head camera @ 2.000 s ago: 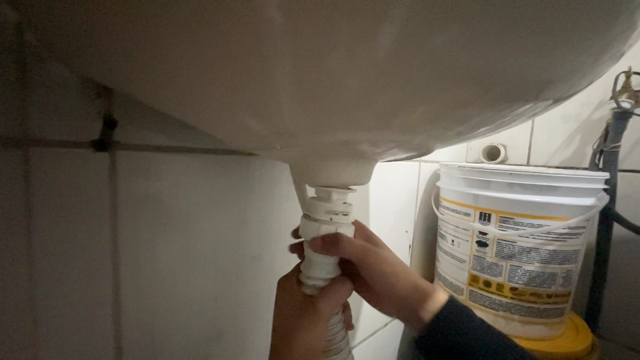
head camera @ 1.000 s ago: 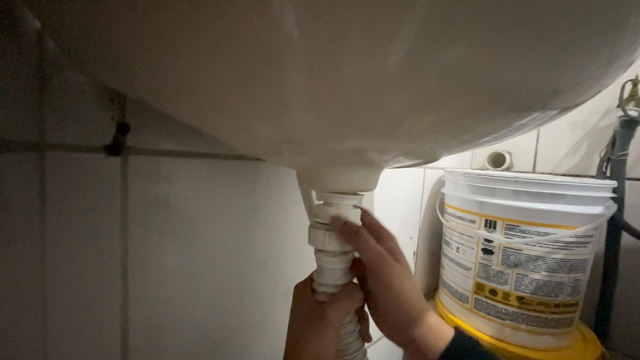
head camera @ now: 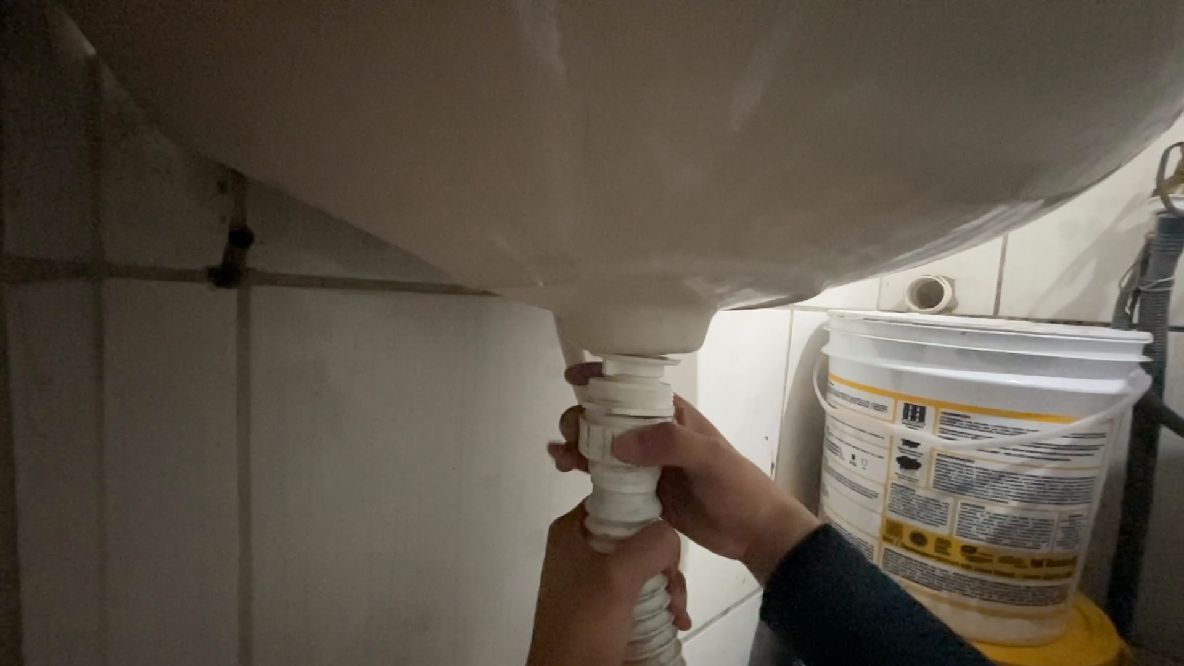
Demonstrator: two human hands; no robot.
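Under a white ceramic washbasin (head camera: 629,176), a white threaded drain tailpiece (head camera: 631,393) comes down from the outlet. A white plastic coupling nut (head camera: 601,439) sits at its lower end, joined to a corrugated flexible drain hose (head camera: 650,610). My right hand (head camera: 698,472) grips the nut from the right, thumb across its front and fingertips showing on the far left side. Just below, my left hand (head camera: 606,583) is wrapped around the upper part of the hose.
To the right stands a white plastic bucket (head camera: 980,481) with a printed label, above a yellow lid or container (head camera: 1082,638). Behind it, a short pipe stub (head camera: 930,293) sticks out of the tiled wall, and a grey hose (head camera: 1147,370) runs down. A dark fitting (head camera: 231,254) is on the left wall.
My right hand's fingers, spread beside the coupling a second ago, are now wrapped around the nut. My left hand stays on the hose below.
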